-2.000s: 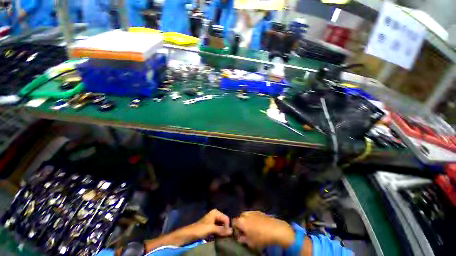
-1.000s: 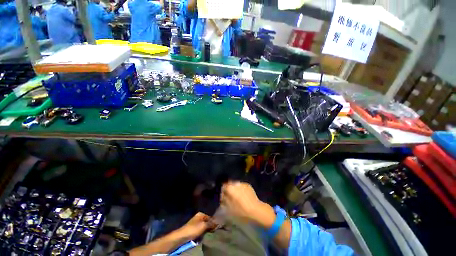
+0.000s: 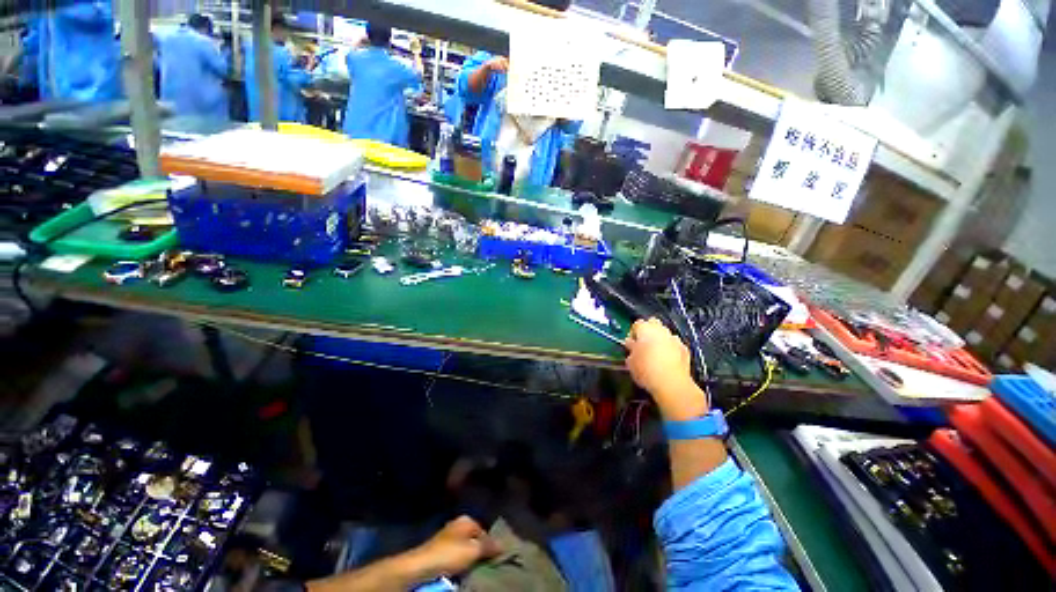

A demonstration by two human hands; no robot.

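My right hand [image 3: 660, 359] is at the bench's front edge, its fingertips on the end of a thin tweezer-like tool [image 3: 599, 328] that lies by a small white item [image 3: 588, 303]. I cannot tell whether the fingers grip it. My left hand [image 3: 459, 544] is low over my lap, fingers curled at an olive-coloured cloth [image 3: 510, 569]; its grip is unclear. The black fan [image 3: 727, 315] stands just behind my right hand.
The green-matted bench [image 3: 463, 315] carries a blue bin [image 3: 269, 220] and a small blue tray of parts [image 3: 542, 248]. A black blister tray [image 3: 122, 509] is low at left. Red-orange trays [image 3: 998, 463] are at right. People in blue smocks are behind the bench.
My right hand has left the cloth at my lap and reached forward and right to the bench edge. My left hand stays low by the cloth.
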